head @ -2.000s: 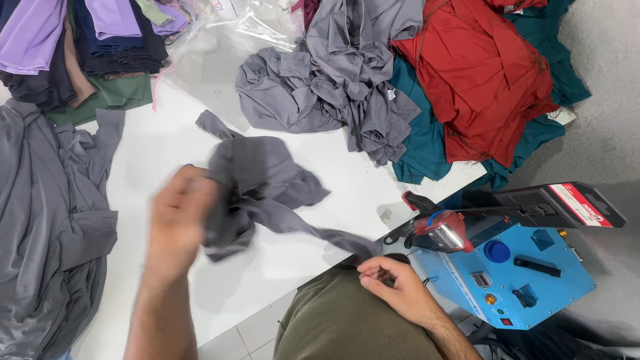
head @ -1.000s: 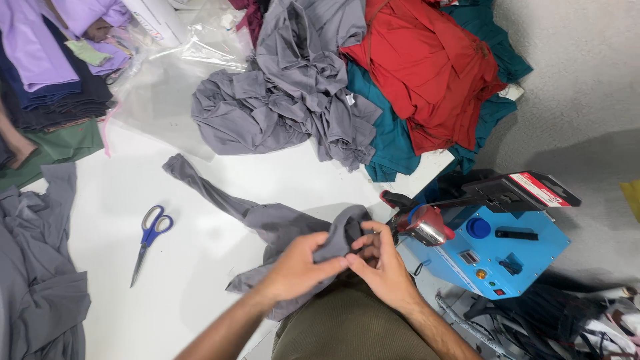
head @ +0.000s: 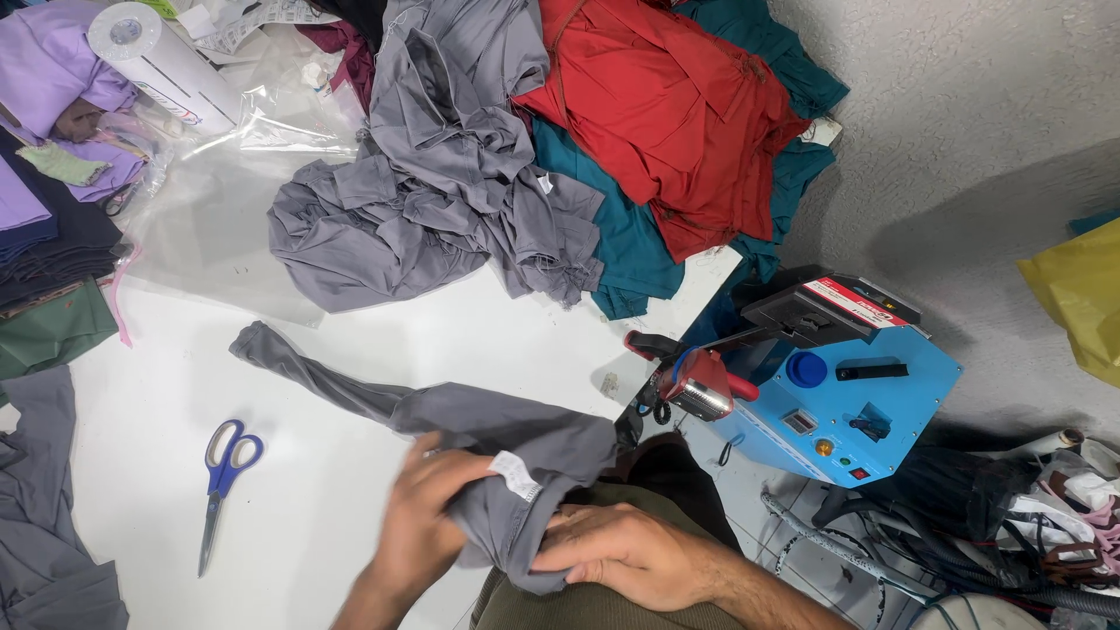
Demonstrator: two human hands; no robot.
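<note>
A grey fabric garment (head: 490,420) lies across the white table's near edge, one narrow twisted strip reaching to the upper left. My left hand (head: 429,507) is blurred and has hold of its near part, beside a white sewn-in label (head: 516,475). My right hand (head: 621,547) grips the lower right edge of the cloth, some fingers hidden in the fold. Blue-handled scissors (head: 225,486) lie on the table to the left of my hands, blades toward me.
Grey garments (head: 437,192) are heaped beyond my hands, next to red cloth (head: 665,114) and teal cloth (head: 604,210). More grey cloth (head: 52,516) lies at left. A plastic bag (head: 227,219) covers the back left. A blue machine (head: 840,402) with a red-handled tool (head: 700,381) stands at right.
Two seconds ago my left hand held the garment up over the table, farther left; now both hands are at its near part. The label has come into sight since one second ago.
</note>
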